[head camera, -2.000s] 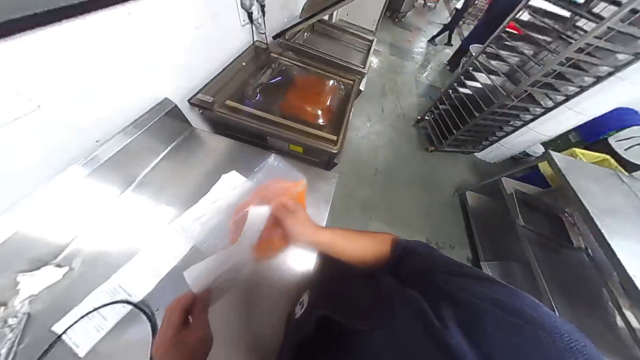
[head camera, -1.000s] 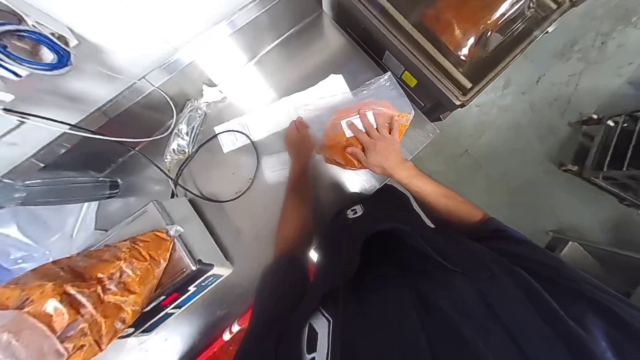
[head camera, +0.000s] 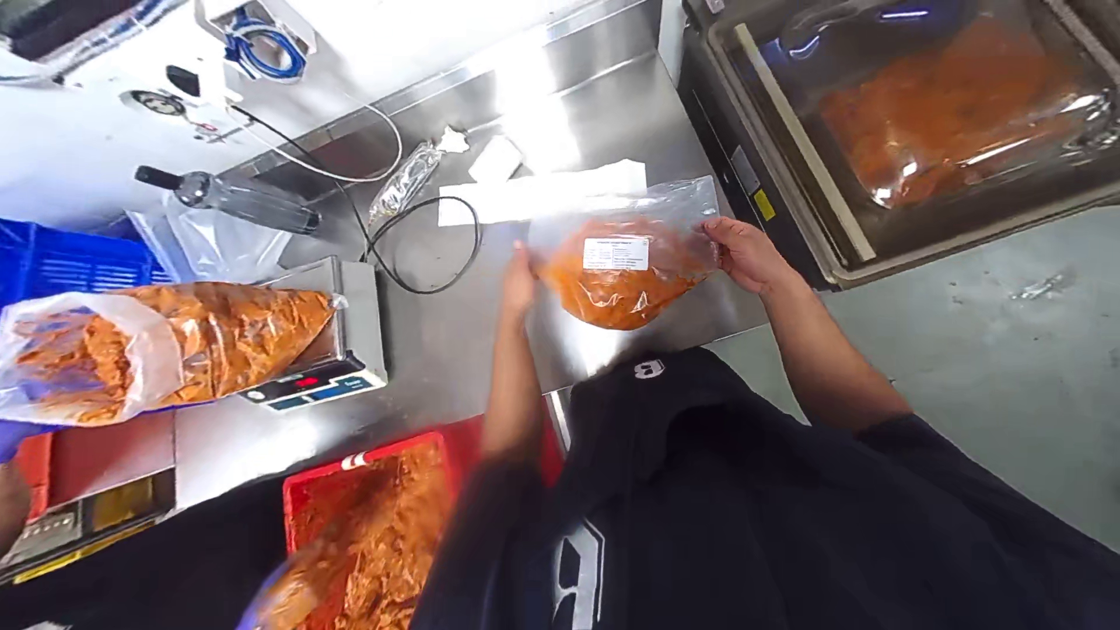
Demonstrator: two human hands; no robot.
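A clear plastic bag of orange marinated food [head camera: 612, 293] with a white printed label [head camera: 616, 254] on its upper face is between my hands, over the steel counter. My right hand [head camera: 744, 254] grips the bag's right edge, thumb on top. At the bag's left side is my left hand [head camera: 520, 276], blurred; whether its fingers pinch the plastic I cannot tell. White label backing paper [head camera: 542, 194] lies just behind the bag. Further left, a larger open bag of orange food [head camera: 236, 337] rests on a digital scale [head camera: 359, 324].
A vacuum packing machine [head camera: 787, 149] with another filled bag [head camera: 954, 114] inside stands at the right. A black cable [head camera: 479, 241] loops over the counter. Wine bottle [head camera: 254, 199], blue crate [head camera: 70, 262] and red crate of orange food [head camera: 394, 516] are at left. A co-worker's gloved hand [head camera: 13, 437] touches the larger bag.
My right hand has gone from lying on the label to the bag's right edge. My left hand, apart from the bag a second ago, is now at its left side. The view has swung left.
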